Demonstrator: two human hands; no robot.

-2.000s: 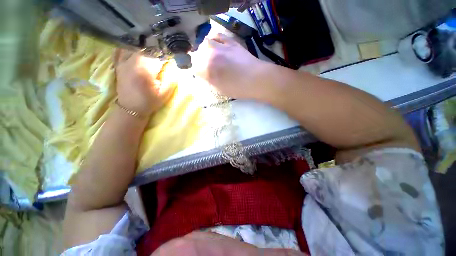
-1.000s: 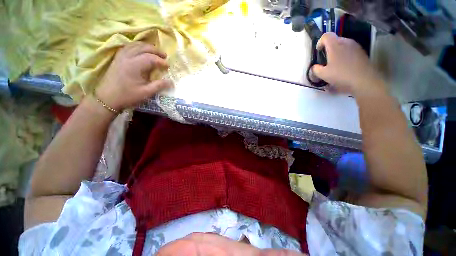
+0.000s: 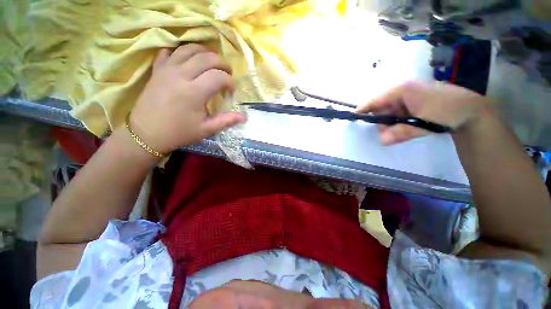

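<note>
Yellow gathered fabric [image 3: 139, 36] is heaped on the left and middle of the table. My left hand [image 3: 181, 99] pinches the fabric's lower edge where cream lace trim [image 3: 234, 148] hangs over the table's front edge. My right hand [image 3: 423, 111] holds dark fabric scissors [image 3: 344, 114] by the handle, low over the white tabletop. The blades point left, with their tip beside the lace near my left fingers. Whether the tip touches the lace cannot be told.
The table's front edge carries a grey measuring strip [image 3: 302, 163]. A dark phone-like rectangle with a red edge [image 3: 474, 63] lies at the upper right. Blurred machine parts show at the top right. Another lace strip [image 3: 341, 187] hangs before the red apron [image 3: 254, 226].
My hands have left the needle area. My left hand has drawn the fabric left and toward the front edge. My right hand has picked up the scissors and brought them left to the lace.
</note>
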